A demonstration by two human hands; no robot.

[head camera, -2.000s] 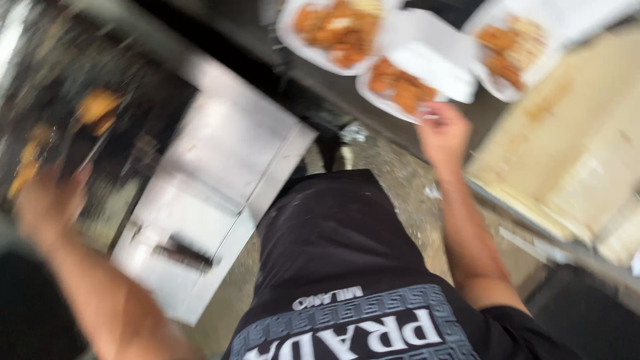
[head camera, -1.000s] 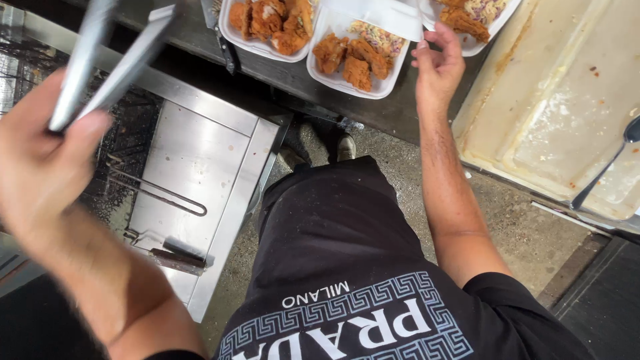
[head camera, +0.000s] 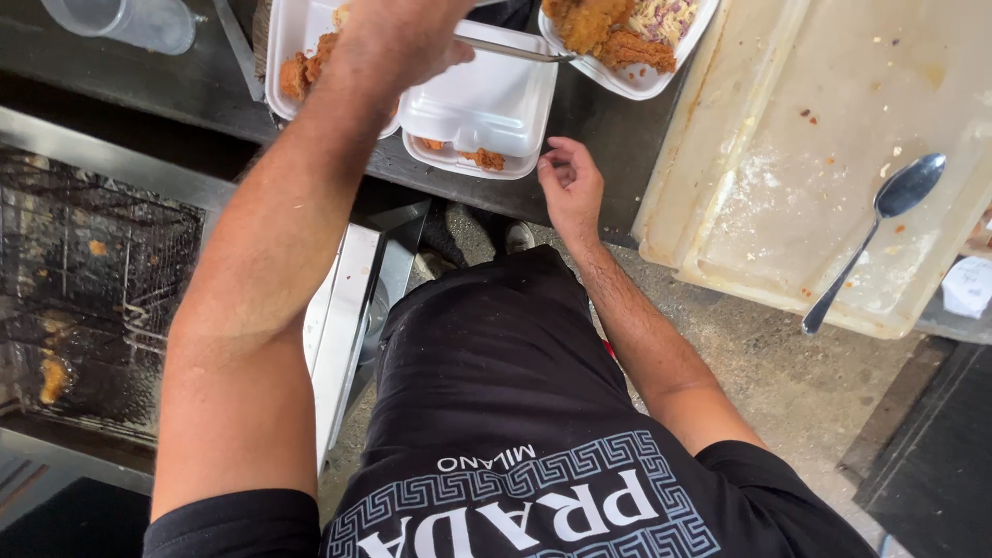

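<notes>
My left hand reaches across the foam boxes, closed around metal tongs. Their tips touch the edge of fried chicken in the right foam box, which also holds slaw; whether they grip it I cannot tell. The middle foam box has its lid folded partly over, with chicken pieces showing at the near edge. Beside that box's right corner is my right hand, fingers loosely curled and apparently empty. My left forearm partly hides the left foam box with its fried chicken.
A large pale plastic tray with crumbs and a metal spoon lies at right. A clear plastic cup is on the dark counter at upper left. Dark wire racks with fried bits stand at lower left, beside a metal ledge.
My left hand, with the tongs, has moved from the left side over to the boxes. The middle box's lid now lies partly over its food. My right hand is off the lid.
</notes>
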